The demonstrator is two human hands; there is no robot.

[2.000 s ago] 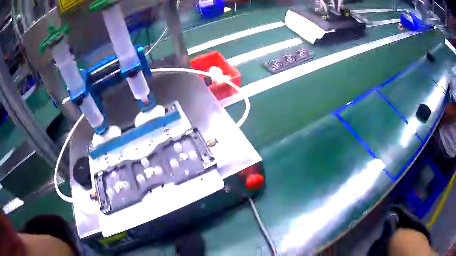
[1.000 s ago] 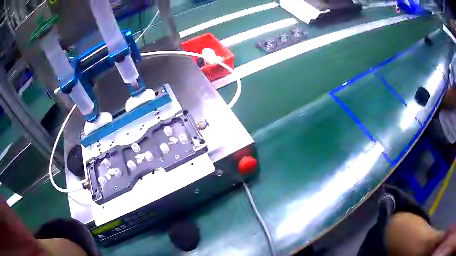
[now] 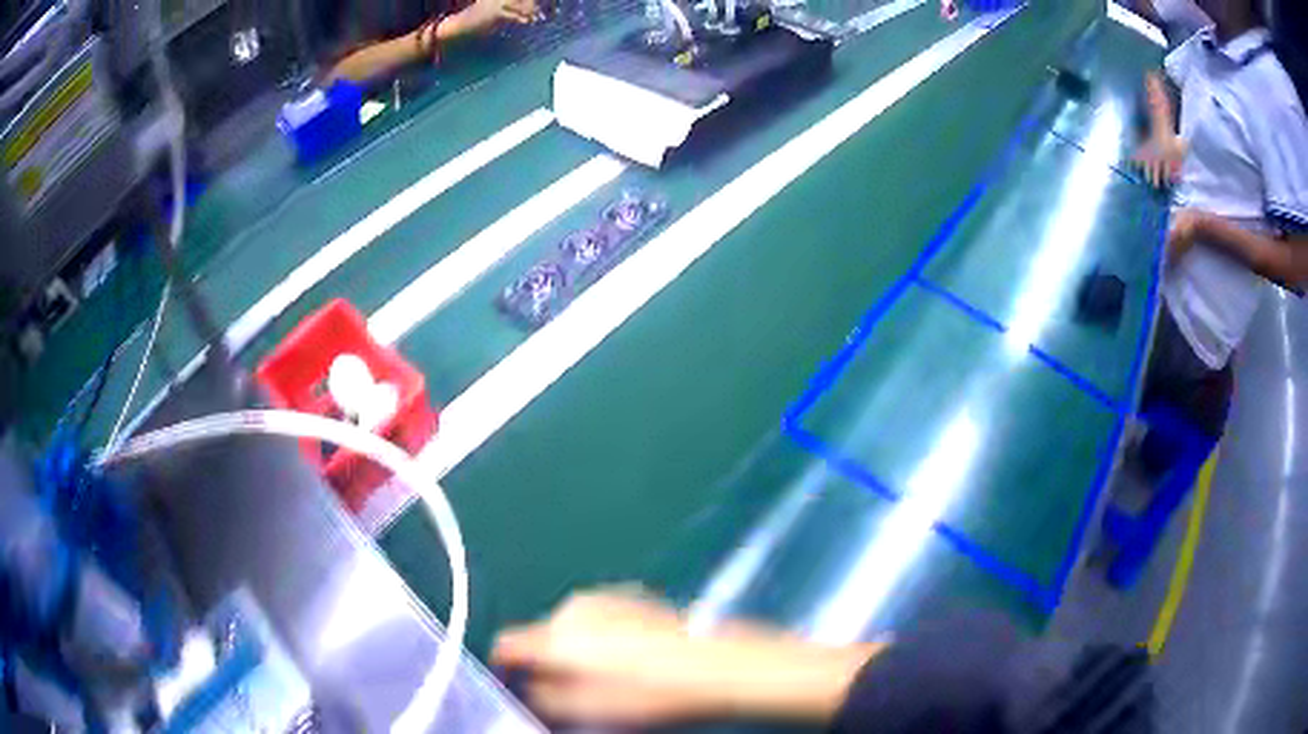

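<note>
My right hand (image 3: 610,660) is at the bottom centre, blurred, its fingers pointing left beside the machine's silver base plate (image 3: 337,588). I cannot tell whether it holds or touches anything. My left hand is out of the picture. The machine fills the lower left, partly cut off, with blurred blue brackets (image 3: 58,545). A white hose (image 3: 456,552) loops over the plate's edge. The dark grey housing and the red button do not show.
A red bin (image 3: 306,347) with white items stands beside the machine. A three-ring panel (image 3: 585,251) lies on the green bench. Beyond are a black fixture (image 3: 760,83) and a blue bin (image 3: 319,122). A person (image 3: 1241,136) is at the right; another person's arm (image 3: 409,50) is at the top.
The view has swung right, pushing the machine to the lower left and its housing out of view. My right hand has come to the bottom centre beside the machine.
</note>
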